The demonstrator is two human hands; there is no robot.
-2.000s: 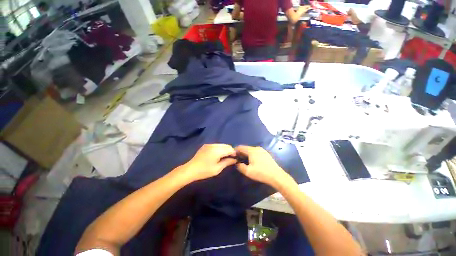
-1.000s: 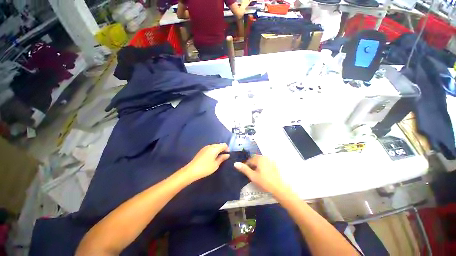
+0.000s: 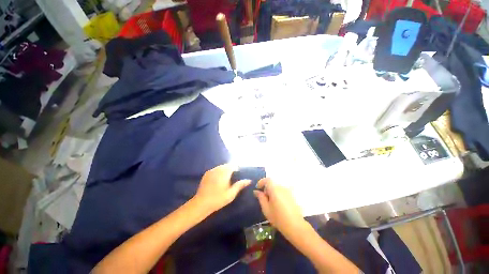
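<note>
A large navy garment panel [image 3: 155, 160] lies over the left part of the white sewing table and hangs over its front edge. My left hand [image 3: 219, 187] holds the panel's narrow fabric edge [image 3: 250, 174] from the left. My right hand [image 3: 276, 202] pinches the same edge from the right, with fingertips close to my left ones. The edge lies just in front of the needle area [image 3: 254, 134] of the white sewing machine, which is washed out by glare; the needle itself cannot be made out.
A black phone [image 3: 324, 147] lies right of my hands, with a yellow tool [image 3: 384, 151] and control panel [image 3: 429, 150] farther right. A wooden rod [image 3: 227, 42] stands behind. A dark thread cone [image 3: 401, 40] stands back right. Crumpled navy cloth [image 3: 155, 75] lies back left.
The view has swung right and down. My hands have drawn the fabric edge closer to the needle area and now lay it flatter. My right fingers have shifted along the edge.
</note>
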